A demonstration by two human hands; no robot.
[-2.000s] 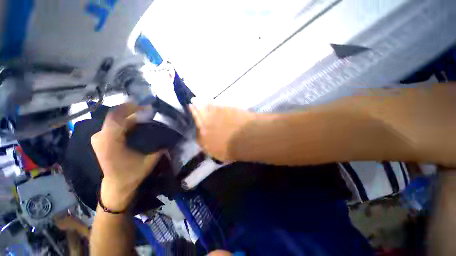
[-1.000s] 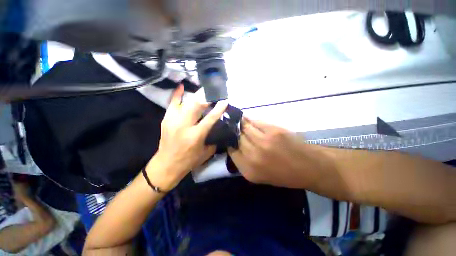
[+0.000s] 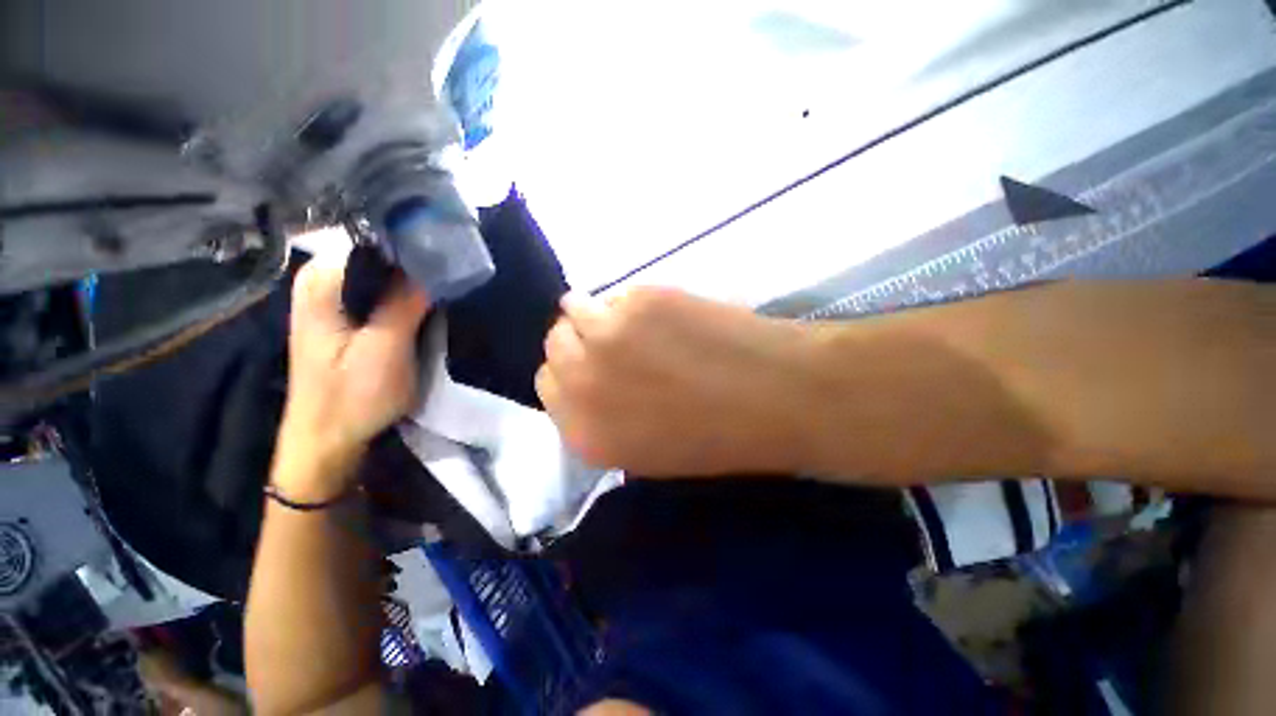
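A large black garment piece (image 3: 189, 399) with a white part (image 3: 511, 455) lies under the sewing machine head (image 3: 154, 105) and hangs at the table's front edge. My left hand (image 3: 350, 364) grips the black cloth beside the grey cylindrical attachment (image 3: 441, 249); its fingertips are partly hidden there. My right hand (image 3: 644, 378) is closed on the black cloth's edge to the right of the attachment. The white part hangs folded between my hands. The needle area is hidden.
A black triangular scrap (image 3: 1043, 203) lies by the table ruler (image 3: 966, 273). Striped pieces (image 3: 987, 520) are below the table at right. A blue crate (image 3: 511, 623) is below at left. Part of another person's arm (image 3: 182, 688) shows at lower left.
The view has tilted and the scissors are out of view. My hands are farther apart than one second ago, with black cloth stretched between them and more of the white part showing.
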